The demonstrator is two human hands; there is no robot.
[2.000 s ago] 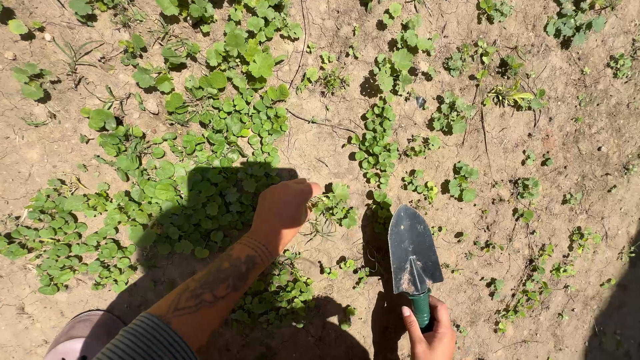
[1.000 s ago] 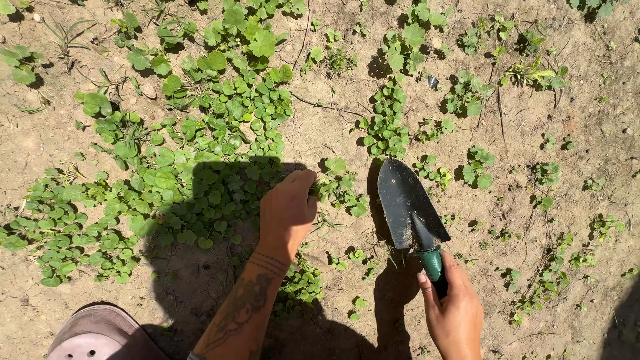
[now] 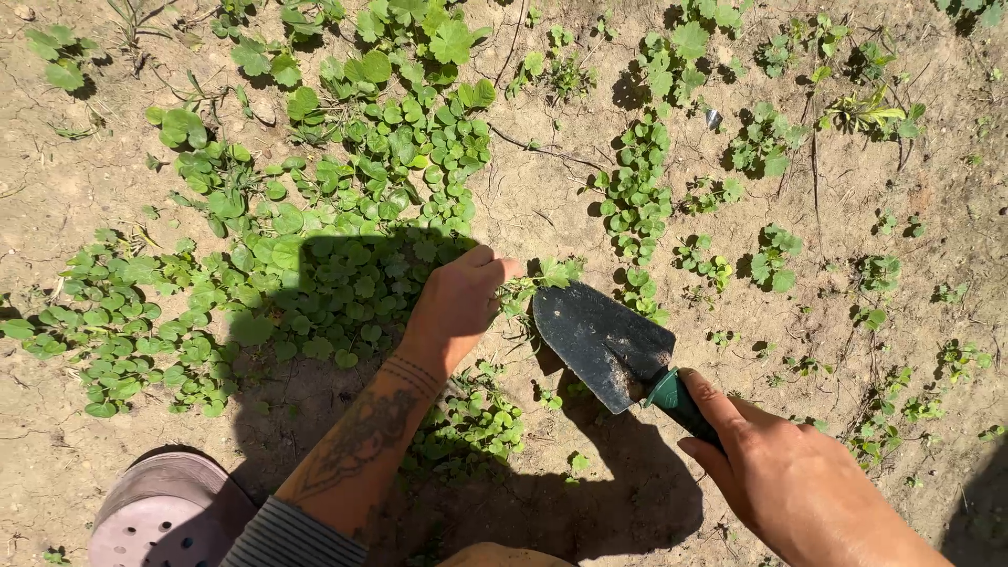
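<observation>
My left hand (image 3: 461,303) is closed on a small green leafy weed (image 3: 557,272) near the middle of the view; its fingertips and the stems between them are partly hidden. My right hand (image 3: 776,457) grips the green handle (image 3: 681,405) of a garden hand trowel. The dark, soil-marked trowel blade (image 3: 602,339) points up and to the left, its tip against or just beside the weed's leaves. Whether the tip is in the soil cannot be told.
Dense round-leaved weeds (image 3: 346,291) cover the ground left of my left hand. More weed clumps (image 3: 634,189) grow in dry, cracked soil (image 3: 543,189) above and to the right. A pale perforated clog (image 3: 165,512) is at the lower left. Shadows fall across the lower middle.
The trowel has swung from pointing nearly straight up to pointing up-left, and its blade has come to the weed at my left hand. My left hand stays at the same weed.
</observation>
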